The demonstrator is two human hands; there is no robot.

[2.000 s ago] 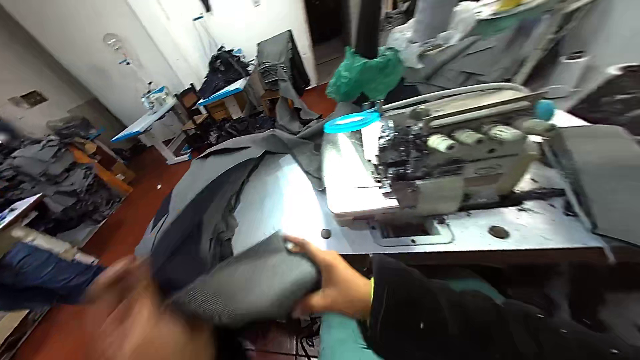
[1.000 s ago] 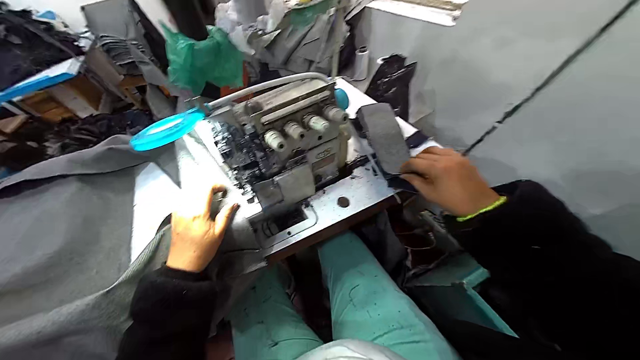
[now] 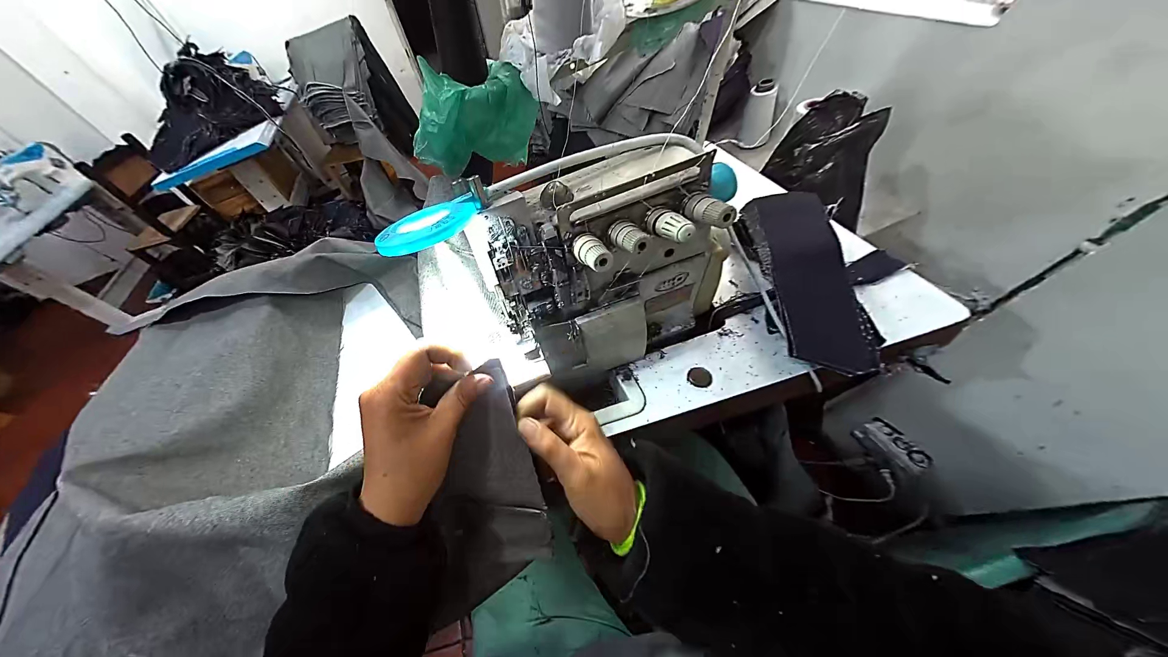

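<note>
A dark grey fabric piece [image 3: 493, 456] hangs from my left hand [image 3: 412, 436], its top corner pinched between thumb and fingers. My right hand [image 3: 584, 464], with a bright green band at the wrist, is at the right edge of that piece, fingers curled; whether it grips the edge cannot be told. Both hands are just in front of an overlock sewing machine [image 3: 620, 265], near its lit presser foot area. Large grey fabric [image 3: 201, 401] spreads over the table on the left. Dark fabric pieces [image 3: 812, 283] lie stacked on the machine table's right side.
A blue ring-shaped lamp [image 3: 427, 228] stands left of the machine head. The white table [image 3: 739, 370] has a round hole and lint along its front edge. Behind are a green plastic bag [image 3: 476, 114], a black bag [image 3: 826, 151], a thread cone [image 3: 759, 111] and fabric heaps.
My right hand has moved left from the dark pieces on the table's right side to beside my left hand. The left hand now pinches a fabric corner; one second ago its fingers were apart.
</note>
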